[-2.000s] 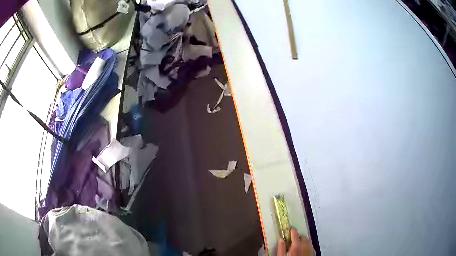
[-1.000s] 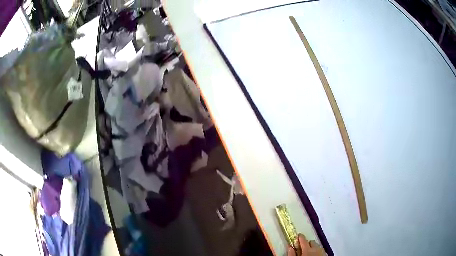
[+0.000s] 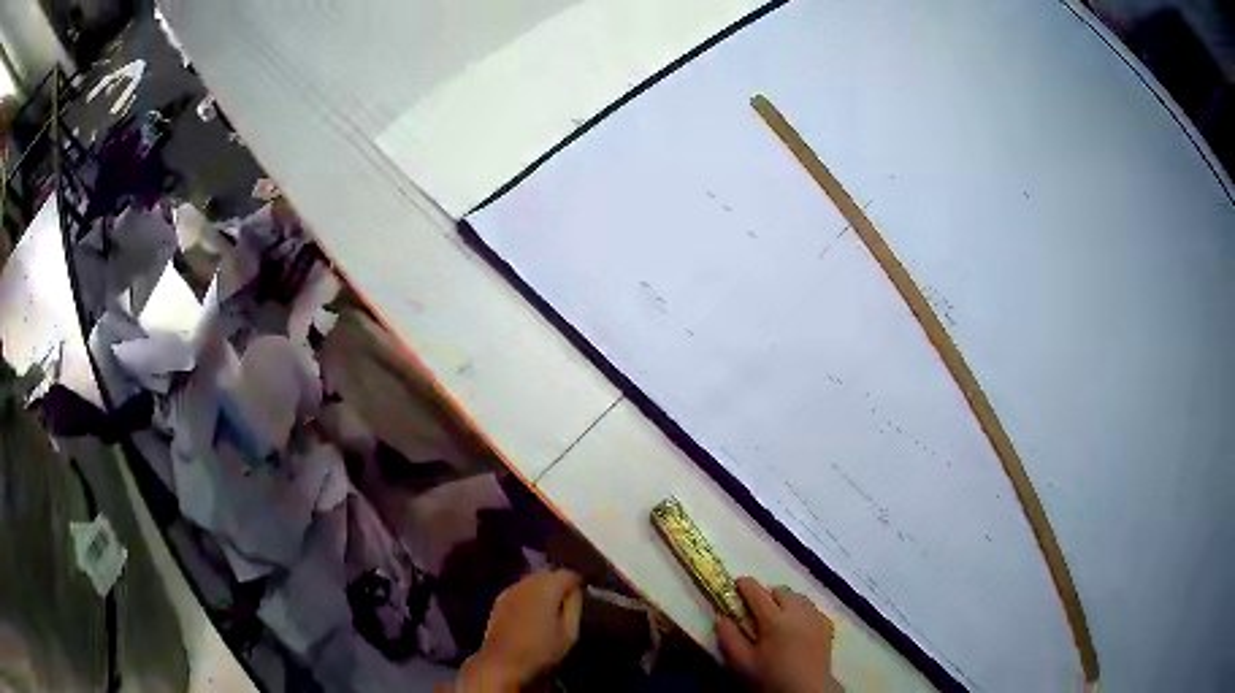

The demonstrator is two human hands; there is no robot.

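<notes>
A short yellowish patterned bar [image 3: 698, 559] lies along the pale table margin between the orange edge and the lay. My right hand [image 3: 783, 642] grips its near end. My left hand [image 3: 526, 628] is at the bottom, by the table's orange edge, with curled fingers; a thin greyish strip shows beside it, and I cannot tell whether the hand holds it. White marker paper [image 3: 759, 325] covers the fabric lay, whose dark purple edge [image 3: 626, 387] shows around it. A long thin brown ruler [image 3: 935, 329] lies on the paper and looks curved.
The pale table [image 3: 440, 305] has an orange edge and a thin dark line across its margin. White, grey and dark offcuts [image 3: 271, 406] are heaped left of it. A large tagged sack [image 3: 54, 542] is at the far left.
The view has moved along the table, bringing the lay's far corner and the ruler's full length in. My left hand has come into view. My right hand still holds the bar.
</notes>
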